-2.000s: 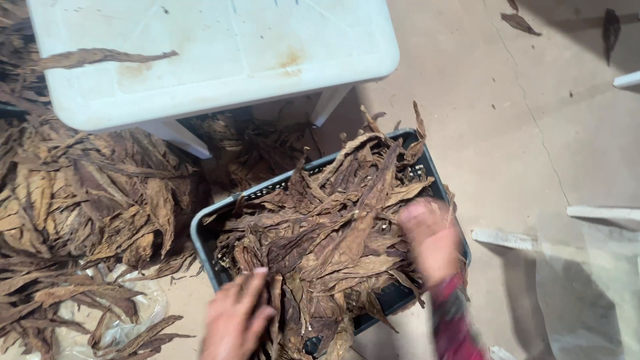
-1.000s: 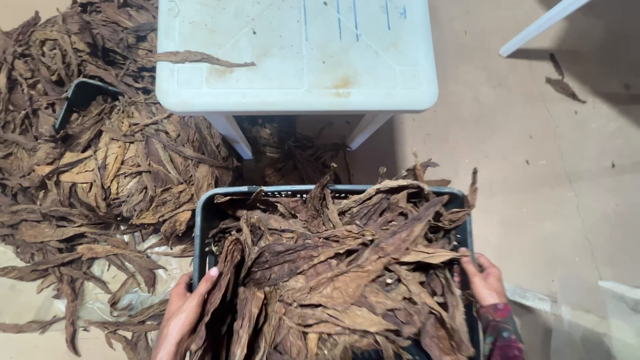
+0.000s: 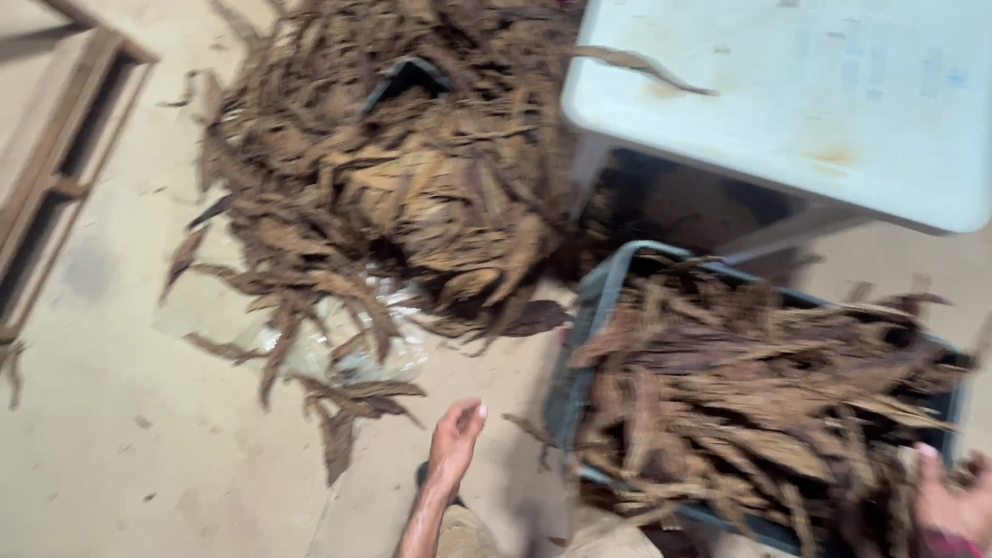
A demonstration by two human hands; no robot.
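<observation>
A dark plastic crate (image 3: 608,302), heaped with dried brown leaves (image 3: 744,395), stands on the floor at the lower right. My left hand (image 3: 457,434) is off the crate to its left, above the bare floor, with nothing in it and its fingers partly curled. At the crate's right end is my right hand (image 3: 949,488), blurred and cut by the frame edge; whether it grips the rim or leaves is unclear. A large pile of dried leaves (image 3: 434,201) lies left of the crate.
A white plastic table (image 3: 775,116) with one leaf on top stands behind the crate. Clear plastic sheeting (image 3: 395,310) lies under the pile's near edge. A dark angular edge (image 3: 407,77) pokes from the pile. A wooden pallet (image 3: 62,182) is at the far left.
My left hand has let go of the crate's left side and moved away from it. The view has swung left, bringing the pallet into sight.
</observation>
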